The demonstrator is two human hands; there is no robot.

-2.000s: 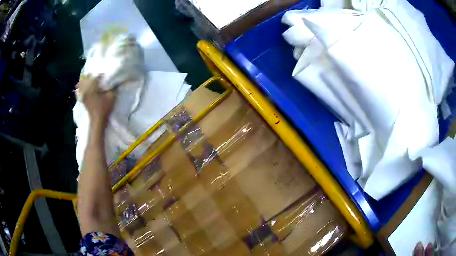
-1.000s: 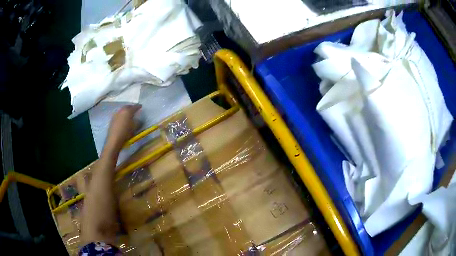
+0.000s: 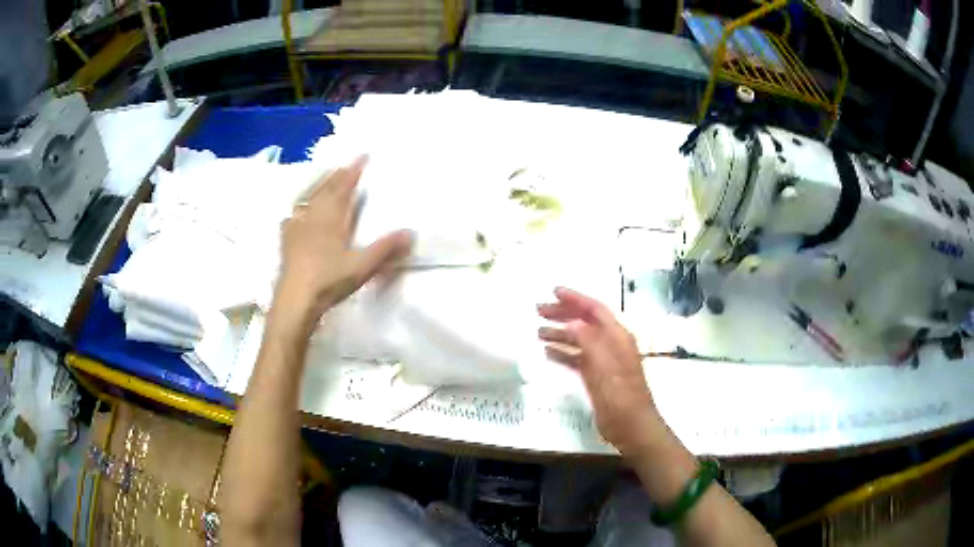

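Note:
White cut fabric pieces (image 3: pixel 427 160) lie spread and overlapping on the sewing machine table, overexposed in places. Small tan or yellowish paper slips (image 3: pixel 534 200) show among them. My left hand (image 3: pixel 329 240) is over the left part of the pieces, fingers extended and thumb apart, gripping nothing visible; contact is unclear. Some fabric beside it is blurred. My right hand (image 3: pixel 598 358) is at the near right side of the pieces, fingers apart and empty, with a green bangle on its wrist.
The white sewing machine (image 3: pixel 790 192) stands at right, with red-handled snips (image 3: pixel 817 332) near it. A blue bin (image 3: pixel 118 331) at left holds more white pieces (image 3: pixel 198 262). A printed scale (image 3: pixel 470 408) runs along the near table edge. Another machine (image 3: pixel 48 171) is far left.
The view has turned from the cardboard-topped trolley and side bench to the sewing table. Both hands now show over white pieces there; one second ago one hand was at the bench beside a pile.

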